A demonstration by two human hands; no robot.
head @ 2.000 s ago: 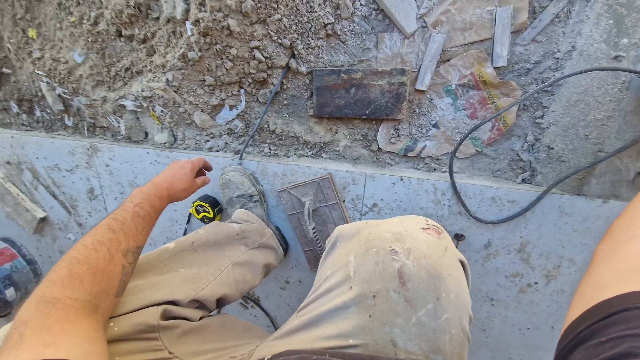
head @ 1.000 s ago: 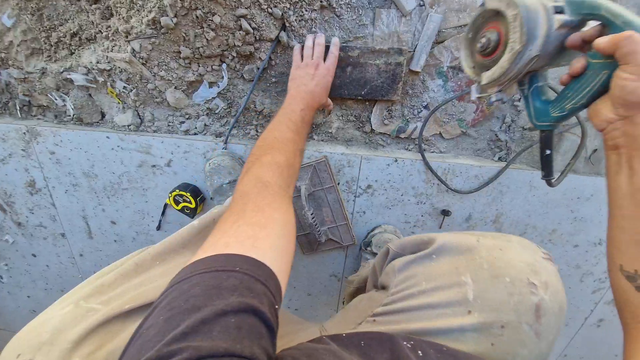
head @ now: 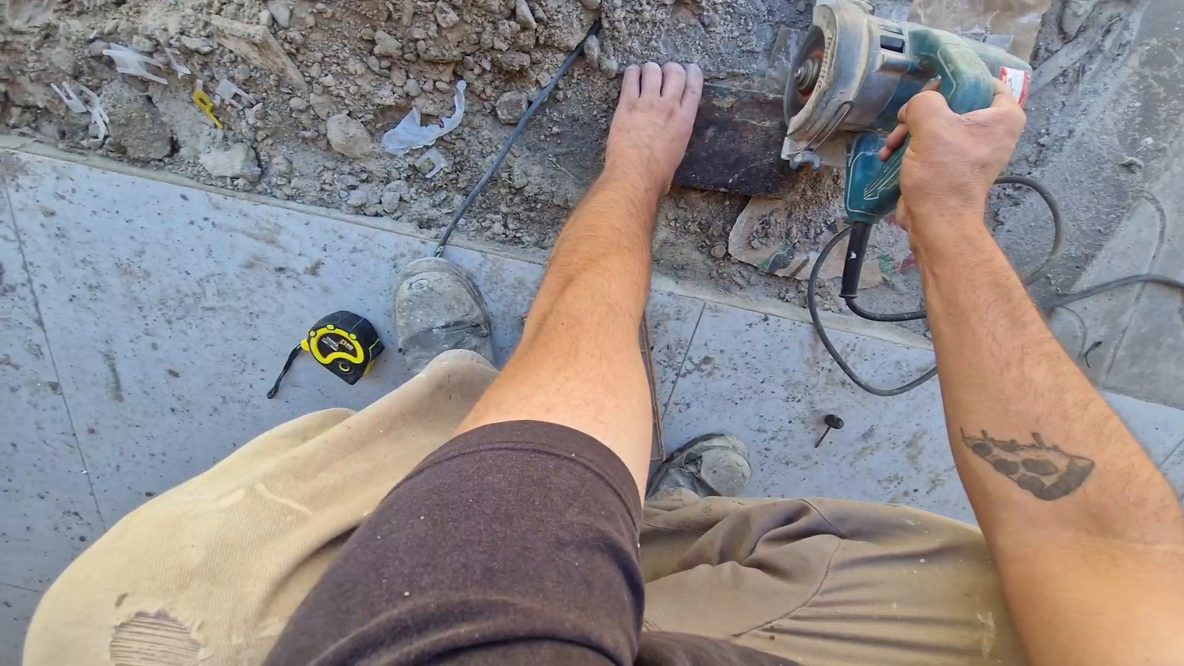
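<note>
My right hand (head: 953,148) grips the teal rear handle of a corded angle grinder or disc cutter (head: 860,83), at the upper right. Its metal guard and disc sit over the right end of a dark, flat rectangular slab (head: 735,139); whether the disc touches it, I cannot tell. My left hand (head: 655,116) presses on the slab's left end, fingers together and pointing away from me. Whether the fingers curl around its edge is unclear. The slab lies on the dirt beyond the pale paving.
A black and yellow tape measure (head: 342,347) lies on the grey paving slabs (head: 185,268), left of my shoe (head: 442,310). A dark nail-like piece (head: 830,425) is at the right. The tool's black cable (head: 823,324) loops over the paving edge. Rubble (head: 351,136) and plastic scraps (head: 421,129) lie beyond.
My right hand, out of view two seconds ago, has brought the power tool in from the right and over the slab. My left hand has moved from near my shoe onto the slab's left end.
</note>
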